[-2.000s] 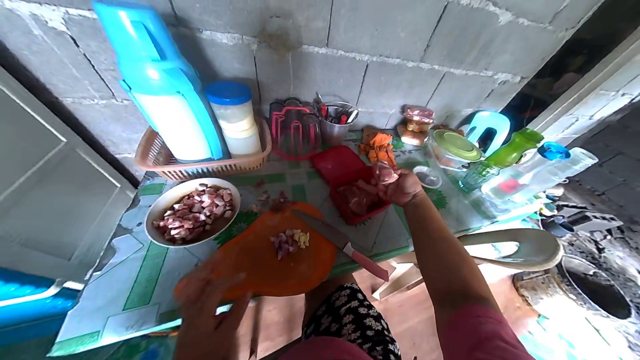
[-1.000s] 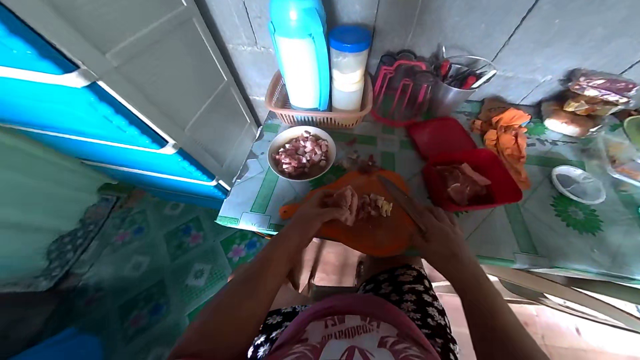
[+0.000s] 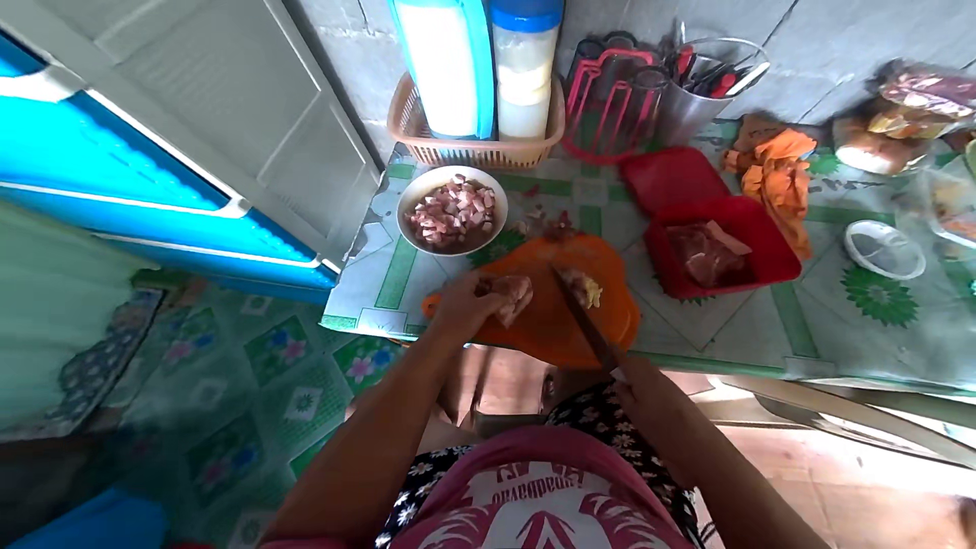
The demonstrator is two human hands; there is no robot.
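My left hand [image 3: 463,305] grips a piece of raw meat [image 3: 512,297] over the left part of an orange cutting board [image 3: 534,335]. In my right hand [image 3: 640,385] is the handle of a kitchen knife [image 3: 585,320], its blade lying across the board and pointing away from me. Beside the blade, on its right, is a small heap of chopped pieces [image 3: 583,290], some pinkish, some yellow. A white bowl [image 3: 407,229] of diced raw meat stands behind the board to the left. Larger raw meat [image 3: 705,252] lies in a red plastic container [image 3: 785,267] on the right.
Along the wall stand a plastic basket [image 3: 473,152] with a pitcher and a blue-lidded container, a pink rack [image 3: 602,145] of glasses and a metal utensil pail [image 3: 686,107]. An orange cloth [image 3: 781,183] and a white round dish [image 3: 884,250] are farther right. The table edge runs close before me.
Two seconds ago my right hand was at the meat in the red container and the knife lay down. Now the knife is in my right hand and meat in my left. The view has swung left.
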